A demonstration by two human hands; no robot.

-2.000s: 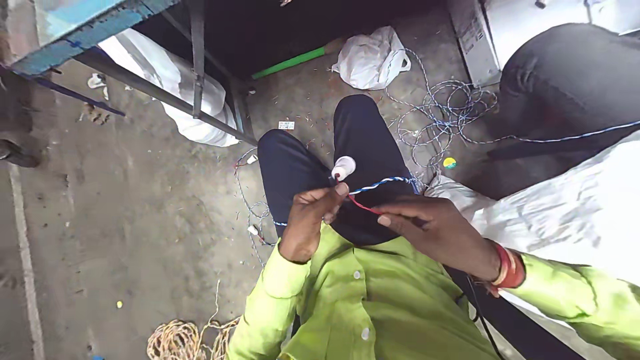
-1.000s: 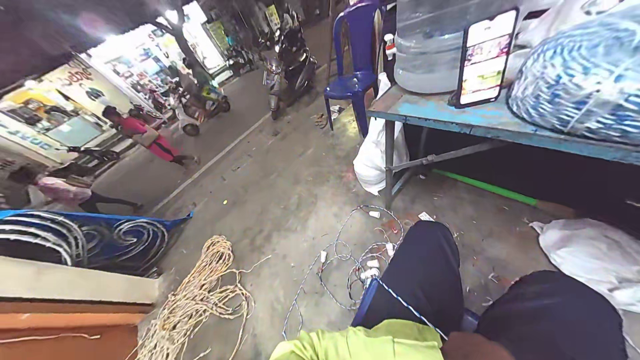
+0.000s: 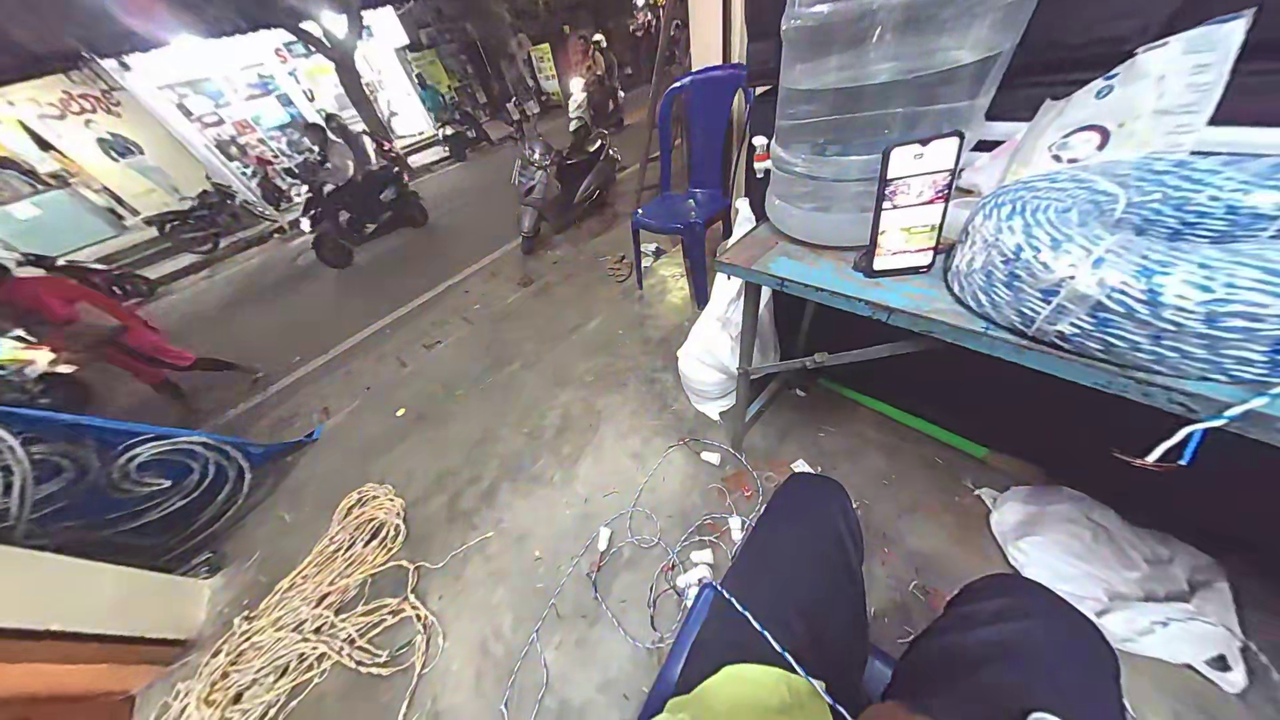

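Only a sliver of skin, apparently my left hand (image 3: 888,711), shows at the bottom edge between my knees; its fingers and any hold are hidden. My right hand is out of view. A twisted blue-and-white wire (image 3: 765,632) crosses my left thigh beside the yellow-green cloth of my shirt and runs down to the bottom edge. It comes from a loose tangle of wire (image 3: 640,545) on the floor, where several small white fittings (image 3: 695,577) lie. A cut wire end with bared strands (image 3: 1165,450) hangs near the bench at the right.
A blue metal bench (image 3: 820,285) holds a water container (image 3: 850,120), a phone (image 3: 912,205) and a large coil of blue-and-white wire (image 3: 1110,260). White plastic bags (image 3: 1120,580) lie about. A bundle of beige rope (image 3: 320,600), a plastic chair (image 3: 690,215) and a street with scooters (image 3: 570,180) are also there.
Two seconds ago both hands held wire, one strand red, above my lap, near a white fitting; now they are almost wholly out of sight. The view has swung up toward the street.
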